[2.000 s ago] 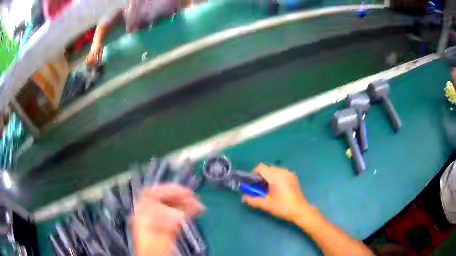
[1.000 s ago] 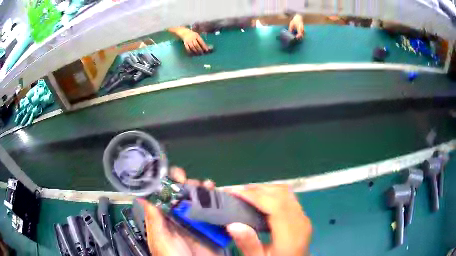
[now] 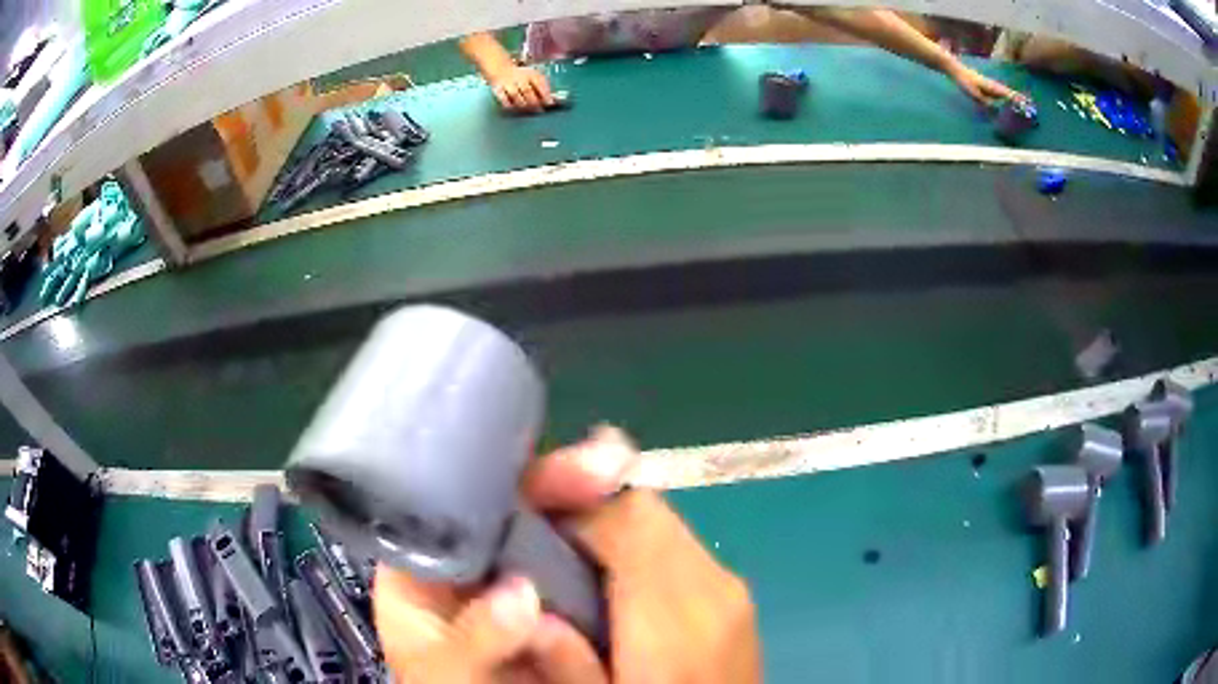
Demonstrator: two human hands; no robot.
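Note:
A handheld fan unit [image 3: 425, 434] with a grey drum head is held up close to the camera, its open round end tilted down and left. My right hand [image 3: 668, 575] is closed around the grey handle. My left hand [image 3: 468, 635] is below the head, with its fingers on the handle. The hands hide most of the handle, and no blue battery shows in it. Loose grey handle covers [image 3: 241, 588] lie piled at the lower left, partly behind my left hand.
Several fan units [image 3: 1058, 497] lie at the right of the bench. A black device [image 3: 54, 528] is at far left. The conveyor belt [image 3: 801, 361] runs across. Opposite are a person's hands [image 3: 521, 88], a cardboard box [image 3: 221, 167] and a pile of grey parts [image 3: 354, 154].
The fan unit has turned from showing its open round end and blue battery to showing its drum side, with the battery now out of sight. A person's hand opposite has moved right.

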